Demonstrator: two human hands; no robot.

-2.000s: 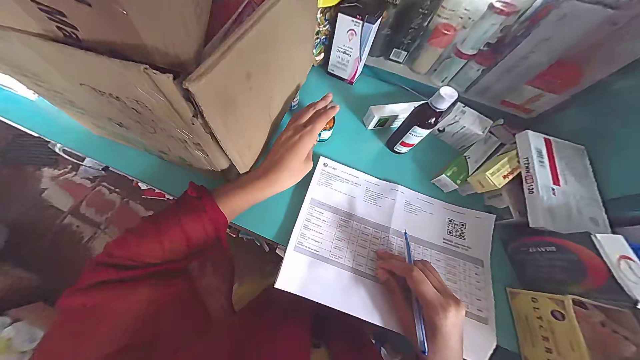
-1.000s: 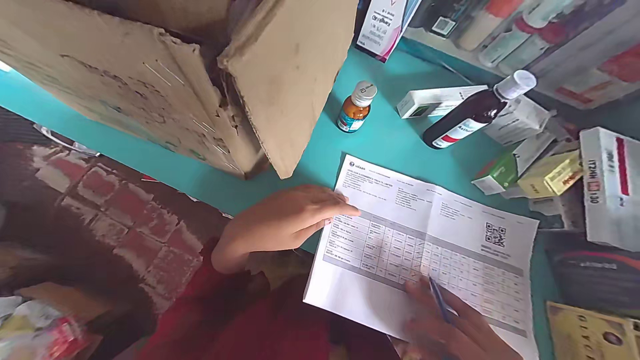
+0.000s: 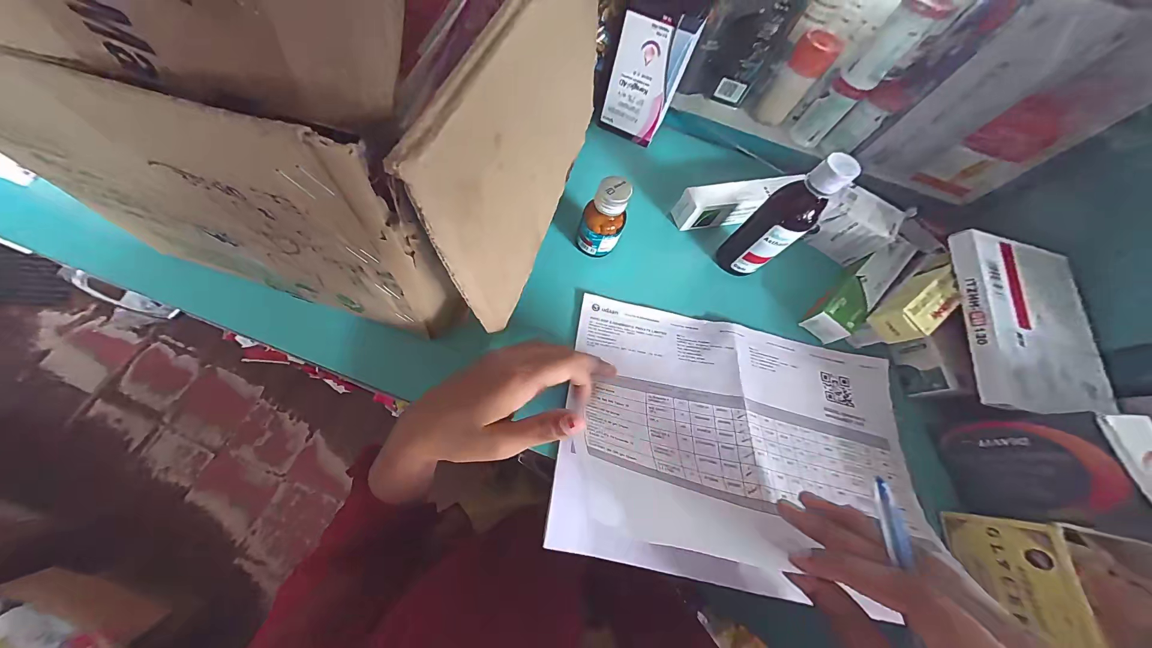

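A printed paper sheet (image 3: 666,504) with a table and a square code lies on the teal tabletop, and its lower edge is lifted. My left hand (image 3: 504,409) touches the sheet's left edge with its fingertips, thumb and fingers apart. At the lower right, my right hand (image 3: 873,567) rests on the sheet with a blue pen (image 3: 893,522) held between its fingers. Beyond the sheet a small amber bottle (image 3: 603,219) with a white cap stands upright. To its right is a dark brown bottle (image 3: 776,225) with a white cap and a label.
A large open cardboard box (image 3: 270,198) fills the upper left of the table. Several medicine cartons (image 3: 1030,324) crowd the right side. A tall carton (image 3: 639,81) stands at the back beside a clear-fronted case (image 3: 999,117). Brick flooring (image 3: 207,450) shows at the lower left.
My left hand has moved from the small amber bottle to the left edge of the sheet, leaving the bottle standing. The pen stays in my right hand, which is now lower on the sheet.
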